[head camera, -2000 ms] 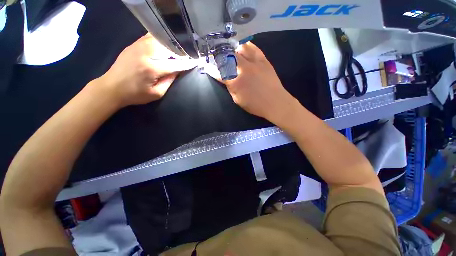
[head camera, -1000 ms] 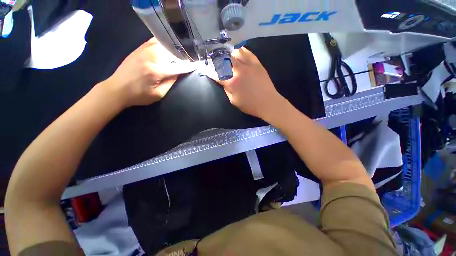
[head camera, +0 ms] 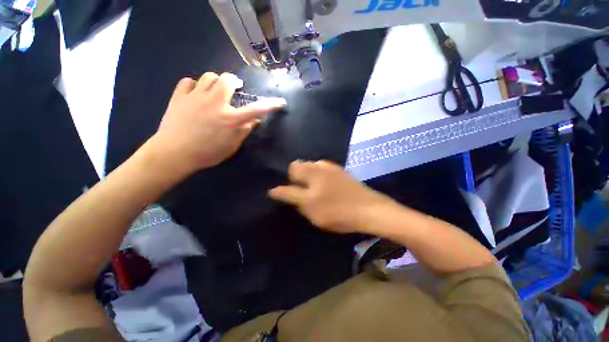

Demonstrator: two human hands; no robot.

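Observation:
The large black garment panel [head camera: 267,220] runs from under the machine head over the table edge towards the lap. My left hand [head camera: 210,120] is on it left of the needle, one finger stretched towards the lit presser foot [head camera: 284,80]. A narrow shiny, ladder-like strip, perhaps a zipper [head camera: 244,99], shows between its fingers; whether they grip it is unclear. My right hand [head camera: 327,194] is over the panel nearer my body, two fingers apart, with nothing visible in it. Glare hides the stitching spot.
The white JACK machine head [head camera: 374,20] is above. Black-handled scissors [head camera: 461,90] and a small coloured box [head camera: 521,81] lie right. The ruler band [head camera: 427,140] follows the table edge. A blue basket [head camera: 566,227] stands lower right. More black cloth [head camera: 33,133] lies left.
The panel has shifted and turned, baring white table at its left and right. My right hand has left the needle area and come towards my body. My left hand is slightly lower.

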